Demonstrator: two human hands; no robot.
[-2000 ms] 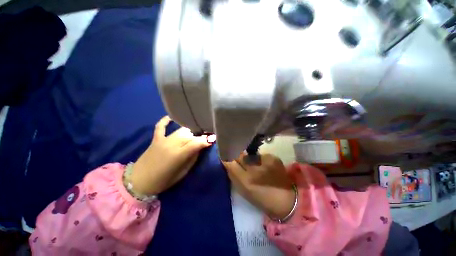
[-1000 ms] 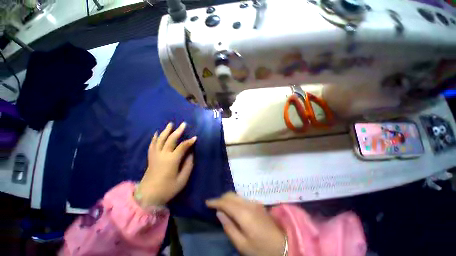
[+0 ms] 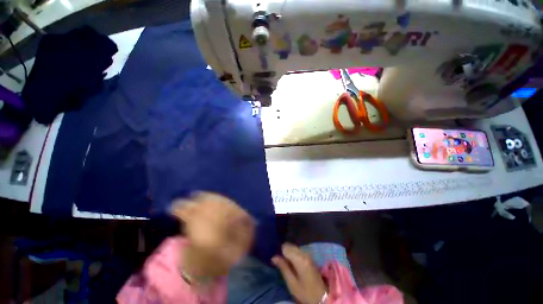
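A navy fabric panel (image 3: 205,148) lies on the table left of centre, its right edge passing by the presser foot and needle (image 3: 256,108) and its near end hanging over the table's front edge. The white sewing machine (image 3: 357,41) stands over the bed. My left hand (image 3: 217,228) is blurred over the near part of the panel; its grip is unclear. My right hand (image 3: 300,273) is below the table edge at the panel's lower right edge, fingers partly bent; whether it pinches the cloth cannot be told.
Orange-handled scissors (image 3: 360,111) lie on the machine bed before a pink scrap (image 3: 357,72). A lit smartphone (image 3: 452,148) and a bobbin tray (image 3: 513,147) lie at the right. A dark fabric bundle (image 3: 68,71) is at the far left. Dark cloth with white ties (image 3: 512,205) hangs below the table.
The view has shifted, uncovering the bed, scissors and phone. Both hands have moved from near the needle down towards the lap, and my left hand has left its flat place on the panel.
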